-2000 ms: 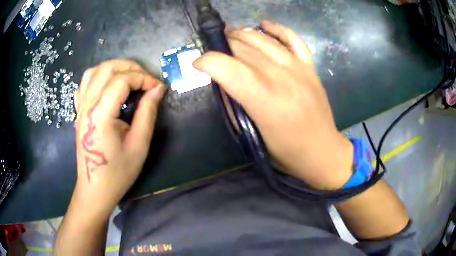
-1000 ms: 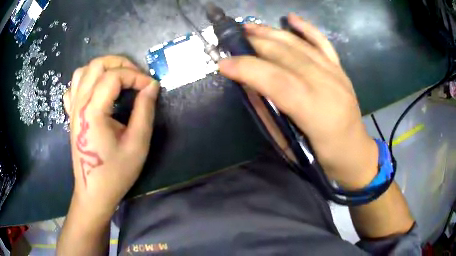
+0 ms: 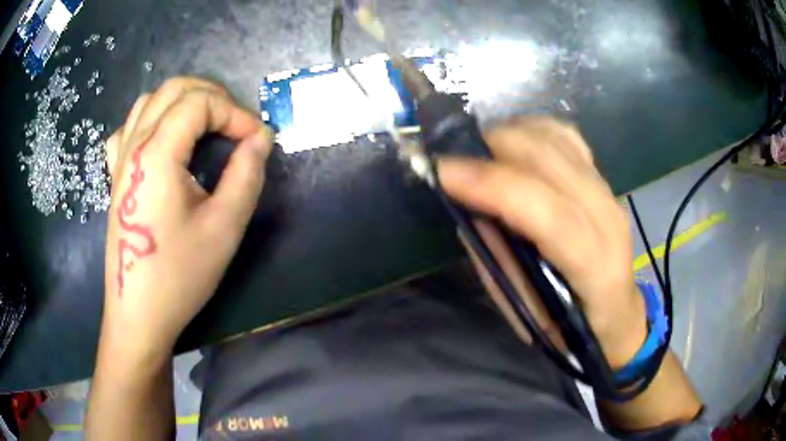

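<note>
A blue circuit board [image 3: 332, 109] with a large glare-whitened area lies flat on the dark green bench. My left hand [image 3: 185, 168] is at its left end, thumb and forefinger pinched together at the board's corner. Whether a tiny part is between the fingertips cannot be told. Something dark shows inside the curled left hand, maybe shadow. My right hand [image 3: 552, 207], slightly blurred, holds the black handle of the soldering iron [image 3: 452, 129]. Its barrel points up and left over the board's right part. A thin feed tube runs beside it. The tip is blurred.
Glassy loose components [image 3: 52, 159] are scattered on the left of the bench [image 3: 362, 215]. Another blue and white board [image 3: 45, 30] is at the upper left. Black cords [image 3: 676, 220] loop past my right wrist, which wears a blue band [image 3: 652, 332]. Dark shiny material is at the left edge.
My right hand and the iron have moved right and toward me, uncovering more of the board. My left hand has shifted slightly up and left, still pinched at the board's left end.
</note>
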